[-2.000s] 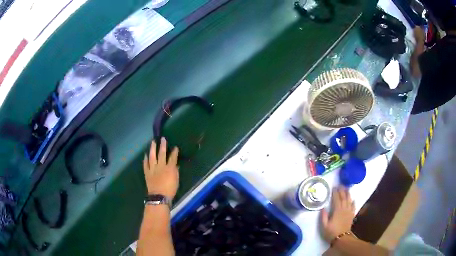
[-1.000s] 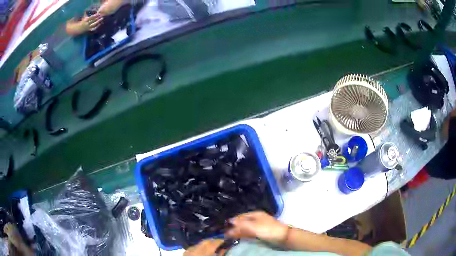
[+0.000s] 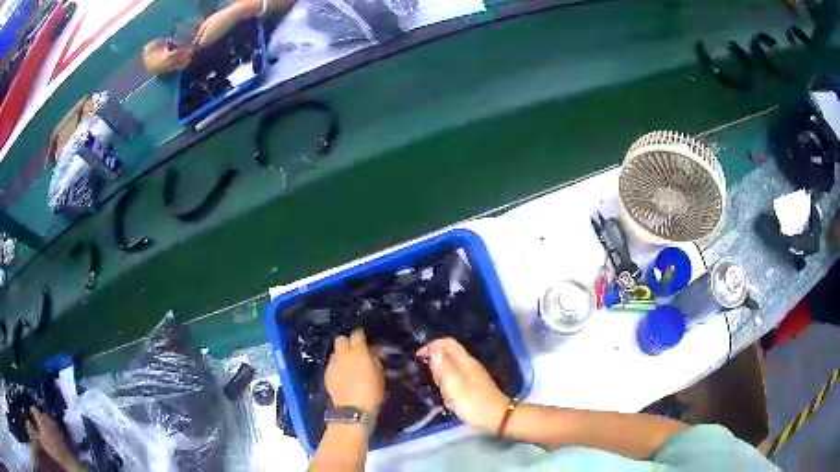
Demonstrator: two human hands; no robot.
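A blue bin [image 3: 279,355] full of small black plastic parts [image 3: 396,309] stands in front of me on the white bench. My left hand [image 3: 355,373], with a watch, reaches into the middle of the bin, its fingertips down among the parts. My right hand [image 3: 463,380], with a bracelet, is over the right part of the bin, thumb and fingers close together. Whether either hand holds a part cannot be made out. The parts between the hands are blurred.
The green belt [image 3: 424,166] carries spaced black headbands [image 3: 198,195]. Right of the bin are a metal can [image 3: 566,306], hand tools [image 3: 615,247], blue caps [image 3: 660,329], another can [image 3: 717,288] and a fan [image 3: 672,192]. A plastic bag [image 3: 170,396] lies left. Other people's hands show upper left and lower left.
Earlier my left hand was at a headband on the belt and my right on the bench. Both came to the bin's front edge, then moved further in over the parts. The view has turned.
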